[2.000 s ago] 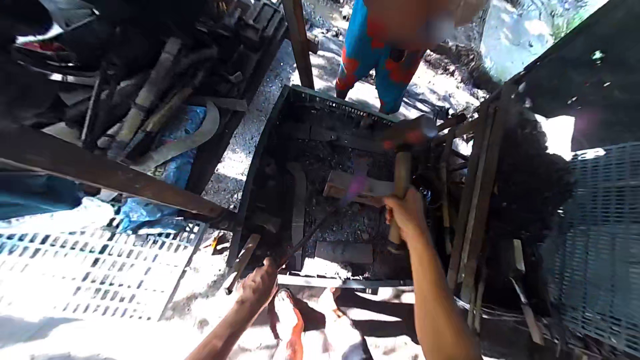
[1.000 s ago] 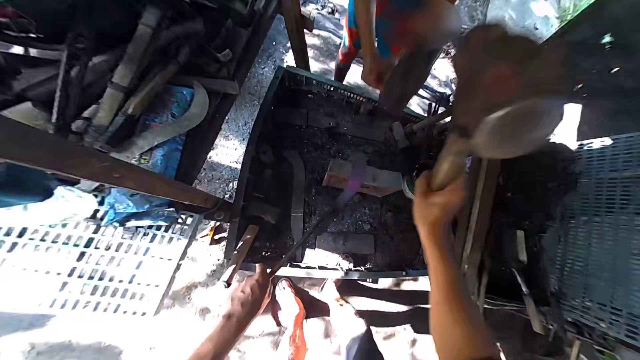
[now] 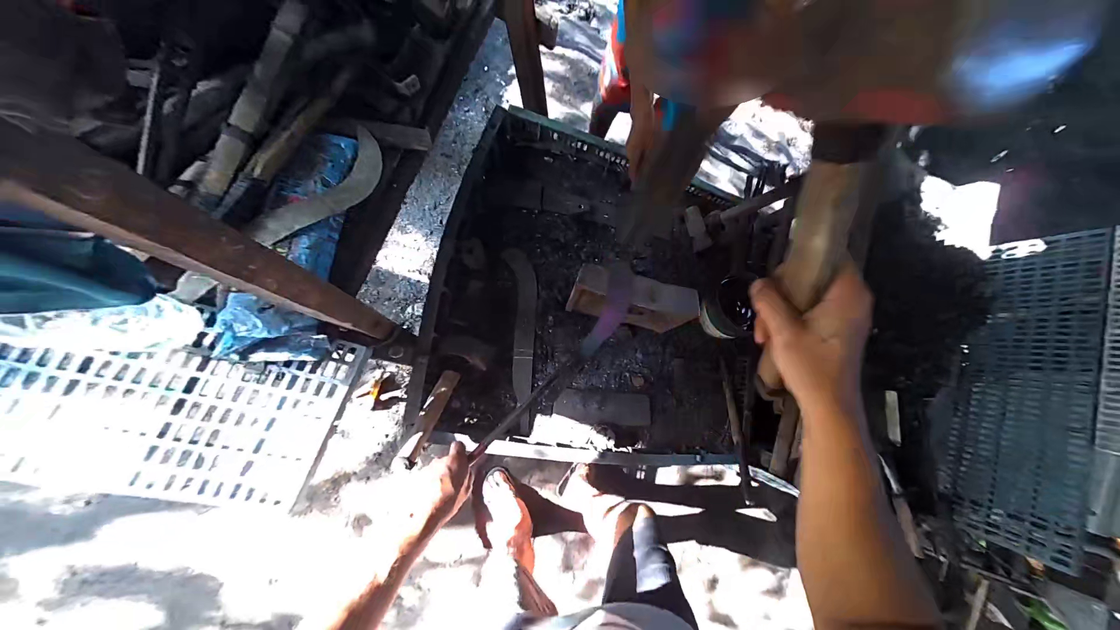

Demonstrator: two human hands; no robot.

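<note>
My left hand (image 3: pixel 451 490), low and left of centre, grips the thin dark end of a long metal workpiece (image 3: pixel 534 394). Its wider, purplish-glowing part lies over a block-shaped anvil (image 3: pixel 669 304) in a dark crate. My right hand (image 3: pixel 814 328) is closed around the wooden handle (image 3: pixel 822 223) of a hammer, raised at the right; the large head (image 3: pixel 901 61) is blurred near the camera. A curved blade (image 3: pixel 522 332) lies in the crate left of the anvil. A round container (image 3: pixel 726 308) stands right of it. The workpiece's far end is blurred.
Another person's hand (image 3: pixel 641 140) is beyond the crate (image 3: pixel 560 131), beside a blurred dark tool. A wooden beam (image 3: pixel 192 236) crosses the left side. Old tools and a sickle-like blade (image 3: pixel 328 197) lie behind it. Plastic grates (image 3: pixel 166 429) flank both sides; my feet stand at the crate's near edge.
Two seconds ago the hammer was low over the right of the crate; my right hand has raised it toward the camera. My left hand keeps its hold. The other person's hand has come over the crate's far side.
</note>
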